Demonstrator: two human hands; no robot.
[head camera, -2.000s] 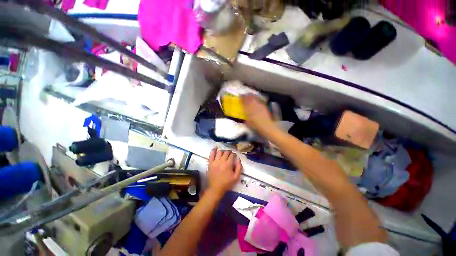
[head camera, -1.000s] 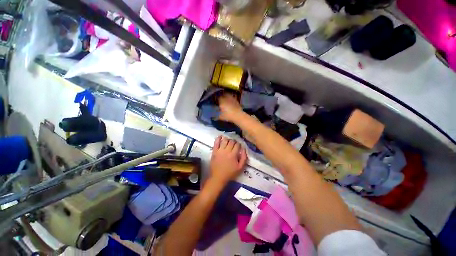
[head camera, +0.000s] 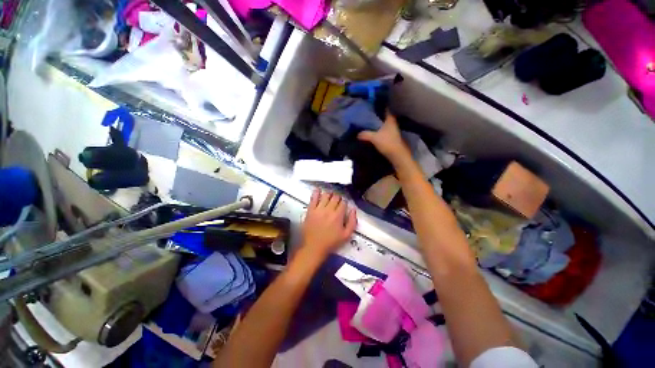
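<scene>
The pale trough (head camera: 267, 118) holds mixed fabric scraps (head camera: 345, 118) in grey, black and blue. My right hand (head camera: 386, 138) reaches into the scraps with thumb and fingers spread; part of the fingers is hidden, and whether it grips cloth cannot be told. My left hand (head camera: 329, 221) rests on the trough's near edge, fingers loosely together, with nothing seen in it. A yellow piece (head camera: 328, 95) lies at the trough's far left end, partly covered. A white piece (head camera: 323, 171) lies near its front wall.
Pink cut pieces (head camera: 391, 309) lie on the table near me. A sewing machine (head camera: 108, 287) stands at the left, beside a stack of blue-grey pieces (head camera: 215, 282). A tan box (head camera: 521, 190) and red bag (head camera: 574, 269) are in the trough's right part. Dark thread cones (head camera: 560, 63) lie beyond it.
My right hand has moved from the trough's left end rightward and deeper among the scraps. Grey and blue scraps now partly cover the yellow piece. The white piece has come into view. My left hand stays at the edge.
</scene>
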